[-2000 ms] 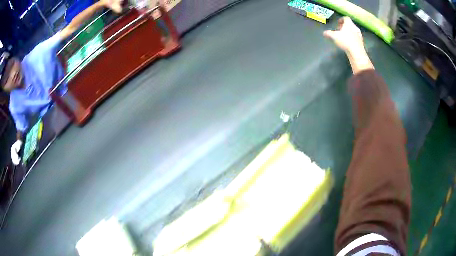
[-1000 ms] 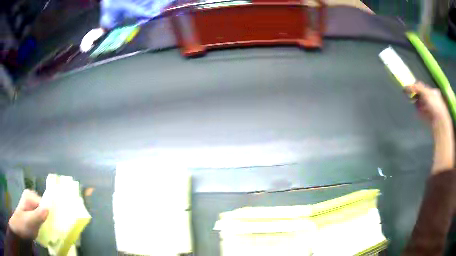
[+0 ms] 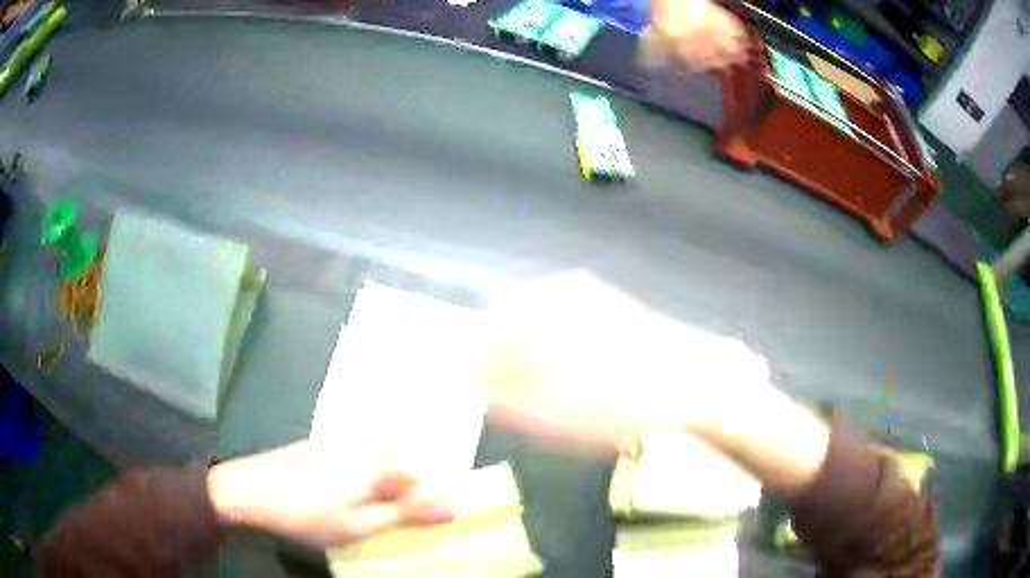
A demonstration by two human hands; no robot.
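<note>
My left hand (image 3: 328, 497) is at the lower left, its fingers on yellow-green layered sheets (image 3: 486, 536) that it appears to hold. A whitish, overexposed sheet stack (image 3: 401, 361) lies just beyond it. My right hand (image 3: 587, 390) reaches leftward across the middle, its fingertips close to that stack's right edge. Glare and blur hide its fingers and whether it holds anything. A second pale sheet stack (image 3: 683, 497) lies under and below my right forearm. More yellow-green sheet edges show beside my right sleeve.
A circuit board (image 3: 602, 136) lies on the dark belt (image 3: 339, 147). A red-brown rack (image 3: 830, 152) stands at the far right, with another person's hand beside it. At left are a translucent block (image 3: 169, 311), rubber bands (image 3: 81, 296) and a green plastic piece (image 3: 70, 237). A lime strip (image 3: 997, 367) runs far right.
My right hand has come from the far right to the middle; the board it held no longer shows there, and a board lies on the belt. My left hand and its sheets moved toward the middle. The view turned left.
</note>
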